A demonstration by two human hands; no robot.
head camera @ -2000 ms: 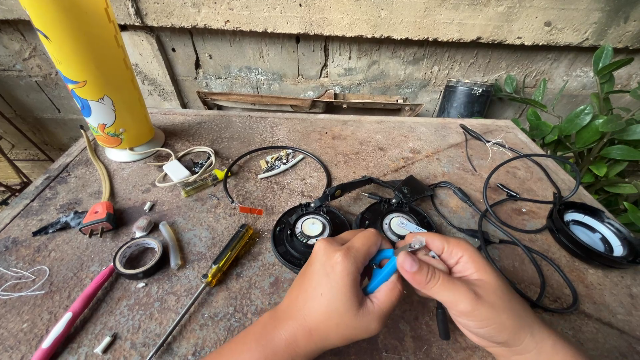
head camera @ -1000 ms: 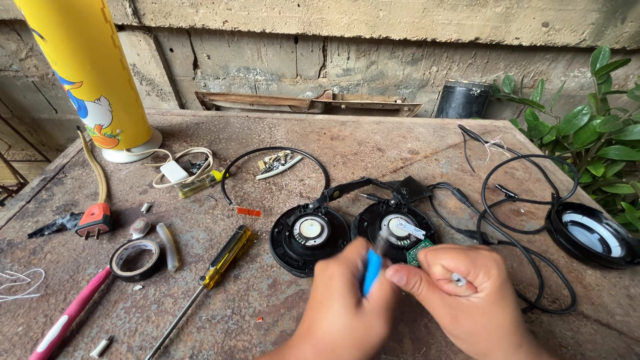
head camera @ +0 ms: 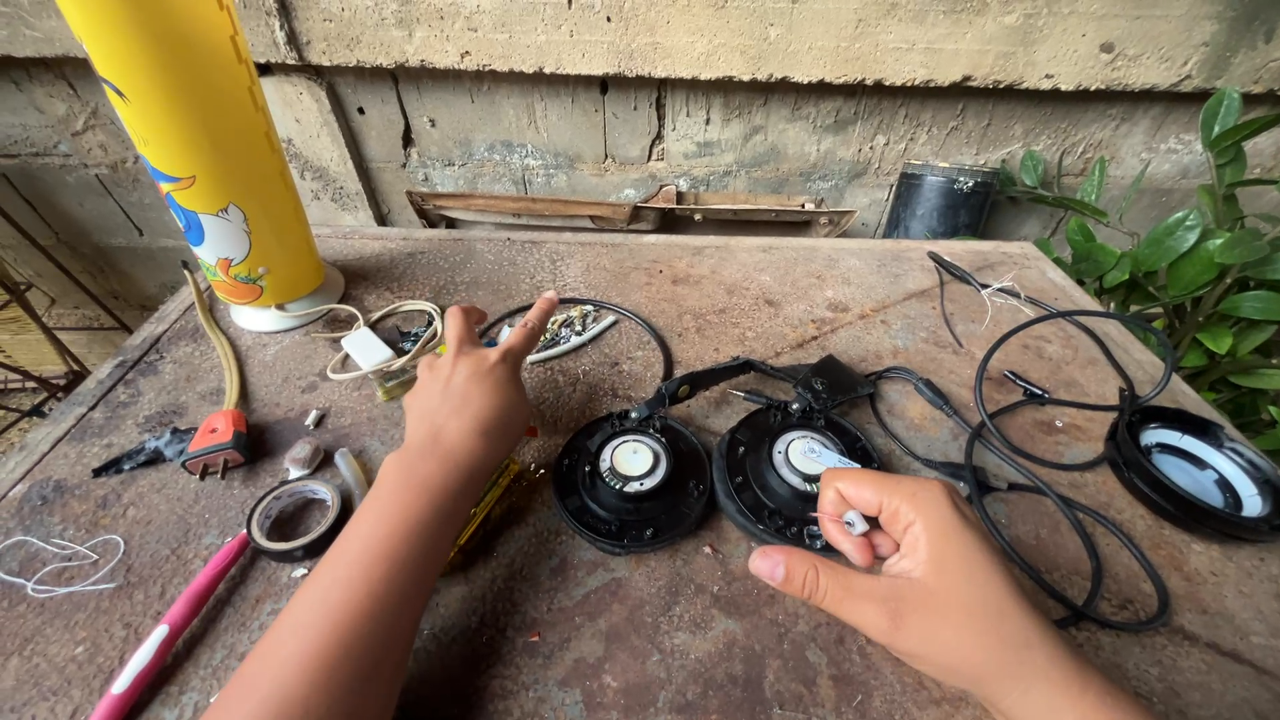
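Observation:
My left hand (head camera: pixel 472 385) reaches toward the back left, fingers spread, over the near end of a black cable loop (head camera: pixel 655 335). Something blue shows beside its fingers; whether it is held cannot be seen. In my right hand (head camera: pixel 880 550), curled fingers hold a small white cylindrical part (head camera: pixel 855 522) with a thin reddish wire. That hand is just in front of the right opened headphone earcup (head camera: pixel 745 490), partly hiding it. The left opened earcup (head camera: pixel 580 490) lies between my hands, its round speaker driver (head camera: pixel 633 461) facing up. A black headband piece (head camera: pixel 700 378) links both earcups.
A yellow-handled screwdriver (head camera: pixel 485 510) is partly under my left forearm. Black tape (head camera: pixel 262 540), a pink-handled tool (head camera: pixel 180 625), an orange plug (head camera: pixel 228 440) and a white adapter (head camera: pixel 368 348) lie left. Coiled black cable (head camera: pixel 1060 500) and a black ring-shaped part (head camera: pixel 1125 450) lie right. A yellow cylinder (head camera: pixel 200 130) stands back left.
My left hand has moved from in front of the earcups to the back left. The blue-handled tool it held there is now mostly out of sight. My right hand still holds the small white part.

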